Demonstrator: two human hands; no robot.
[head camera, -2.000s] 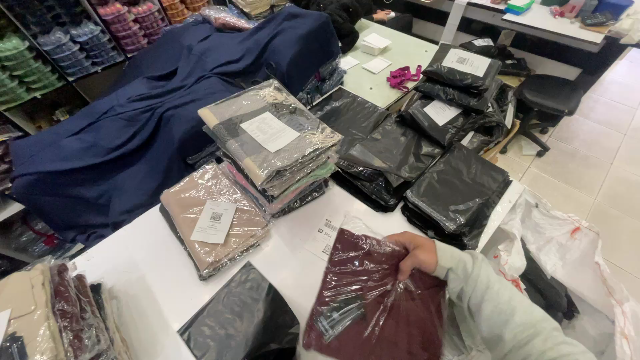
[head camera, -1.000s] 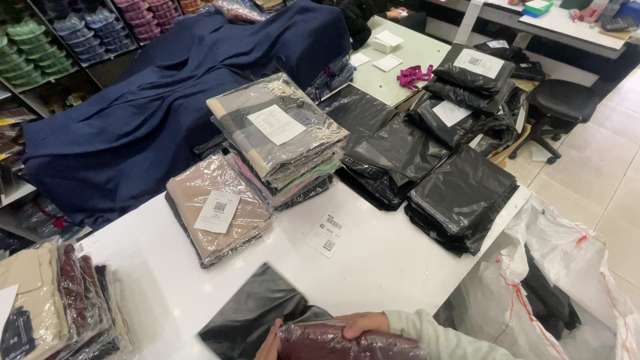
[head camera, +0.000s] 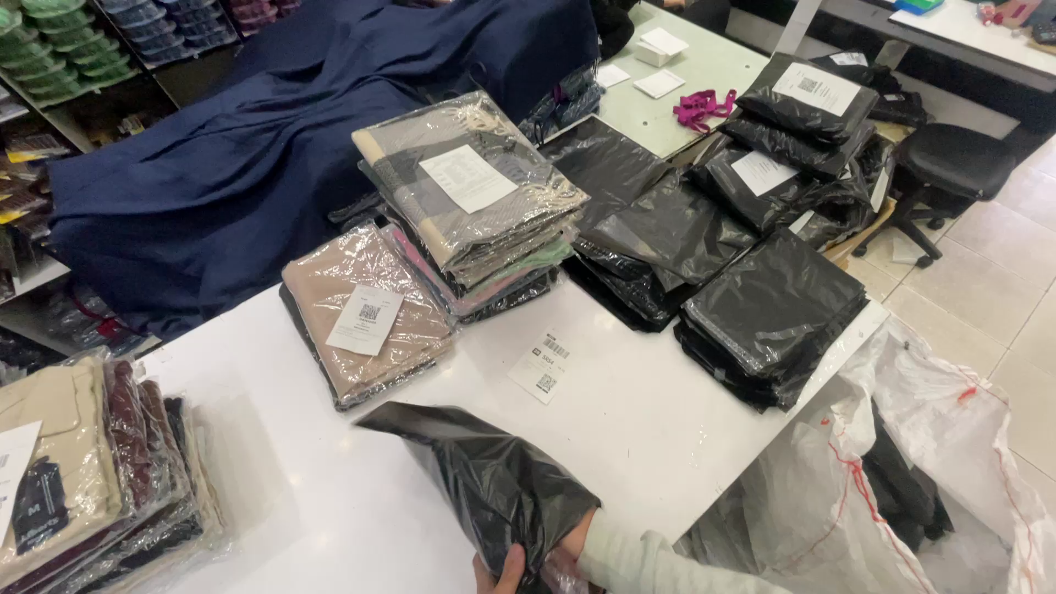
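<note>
Near the bottom edge, a black plastic mailing bag (head camera: 503, 474) is gripped by my left hand (head camera: 501, 573), its thumb on the plastic. My right hand (head camera: 577, 536), in a pale sleeve, is partly inside the bag's mouth. A bit of clear-wrapped maroon garment (head camera: 563, 575) shows below that hand; the rest is hidden by the bag or the frame edge. A printed label (head camera: 540, 365) lies flat on the white table (head camera: 627, 429) beyond the bag. Left of the label is a pink-beige packaged garment (head camera: 371, 309) with a paper slip on it.
Behind stand a stack of wrapped scarves (head camera: 470, 181) and piles of black plastic bags (head camera: 767, 313). Wrapped garments (head camera: 66, 462) are stacked at the left. A white sack (head camera: 833, 487) is right of the table, with an office chair (head camera: 957, 161) farther back. Navy cloth (head camera: 247, 173) drapes behind.
The maroon packet was held up in my right hand, then low by the black bag; now it is mostly out of sight. The black bag, earlier flat on the table, is raised and bunched in my hands.
</note>
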